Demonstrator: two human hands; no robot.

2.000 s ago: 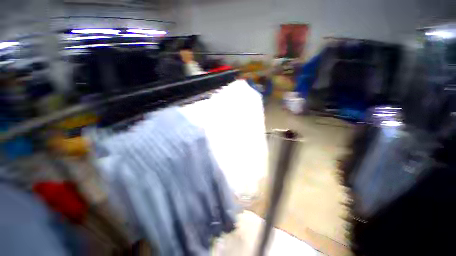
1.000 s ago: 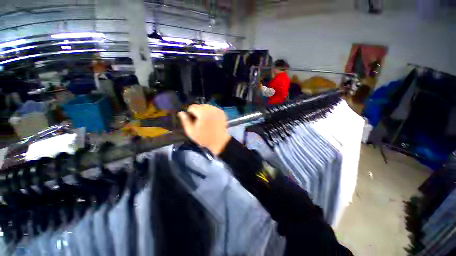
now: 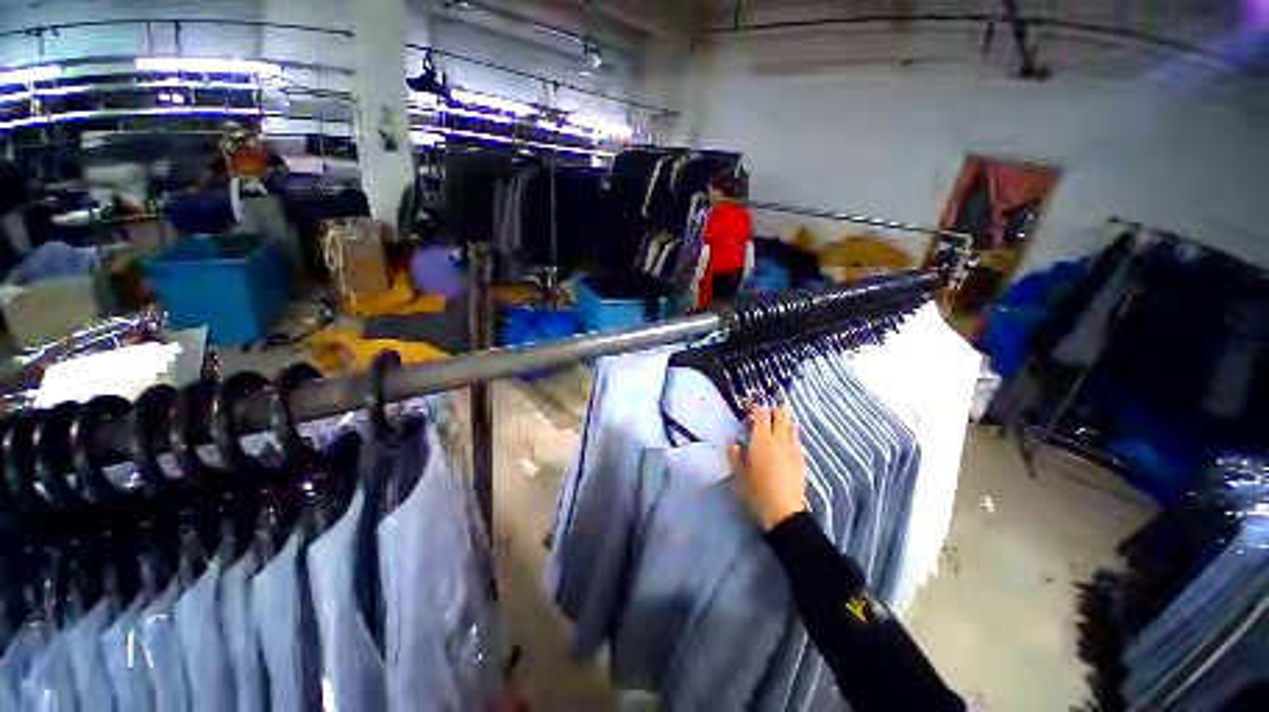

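Observation:
My right hand [image 3: 770,459] reaches in from the lower right in a black sleeve. It lies against the shoulders of the light blue-grey garments [image 3: 870,466], fingertips close to their black hangers; whether it grips one is hidden. The front garment [image 3: 696,536] hangs at an angle beside the hand. On the left, glossy bagged blue-grey garments [image 3: 341,598] hang from black hooks on the same metal rail [image 3: 557,355]. A bare stretch of rail separates the two groups. My left hand is not in view.
White garments [image 3: 932,376] hang at the row's far end. Behind are a person in red [image 3: 725,244], a blue bin [image 3: 216,285], yellow cloth [image 3: 376,348] and dark garment racks [image 3: 522,195]. More garments [image 3: 1204,626] stand at the lower right across the aisle.
My right hand has left the rail and moved right and down to the unbagged row. The blue-grey garment near it has shifted right, and a gap now shows between the groups.

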